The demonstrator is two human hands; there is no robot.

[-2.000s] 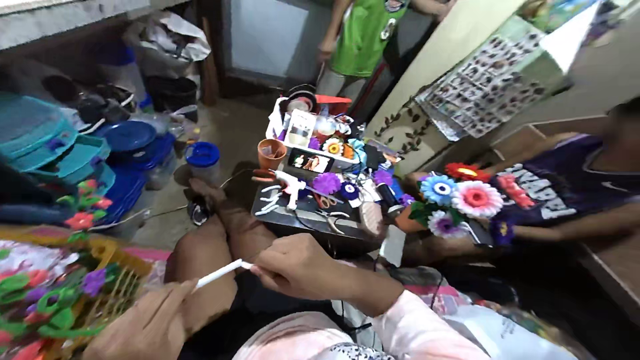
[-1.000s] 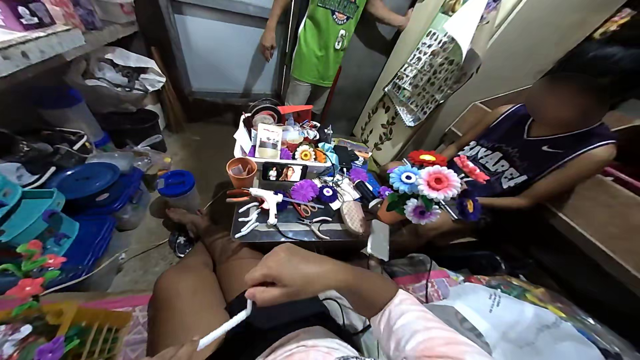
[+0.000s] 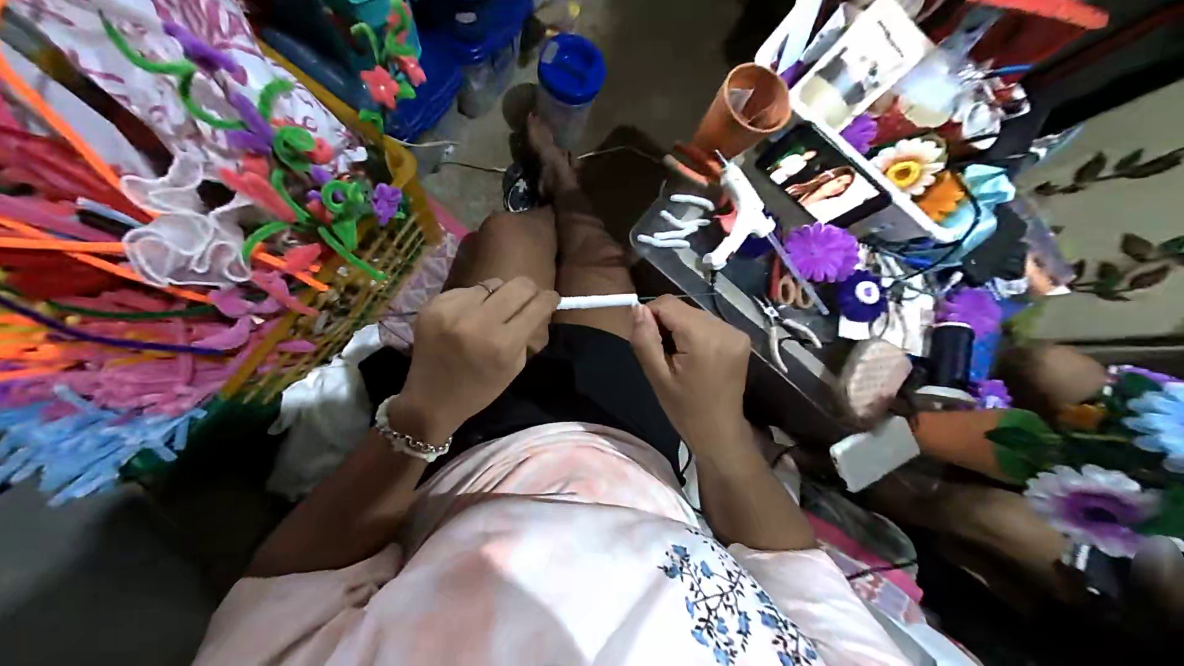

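Observation:
A white pipe cleaner [image 3: 598, 302] stretches roughly level between my two hands above my lap. My left hand [image 3: 481, 333], with a ring and a beaded bracelet on it, is closed around one end. The thumb and fingers of my right hand [image 3: 686, 344] pinch the other end. Just beyond my right hand is a dark tray [image 3: 677, 276], where several short bent white pieces [image 3: 677, 224], a white glue gun [image 3: 741, 217] and pliers [image 3: 780, 331] lie. Scissors [image 3: 792, 289] and a purple flower [image 3: 821, 252] are close to the pliers.
At the left stands a yellow basket [image 3: 403, 176] heaped with coloured pipe cleaners. A brown pot [image 3: 747, 109], a phone [image 3: 821, 180] and flowers crowd the right. Further right are a power bank-like white block [image 3: 874, 453] and a potted flower arrangement [image 3: 1091, 504]. A blue-lidded container [image 3: 572, 69] stands on the floor.
The view has swung downward and left. The white piece, slanted between my hands before, now lies nearly level, with my hands closer together.

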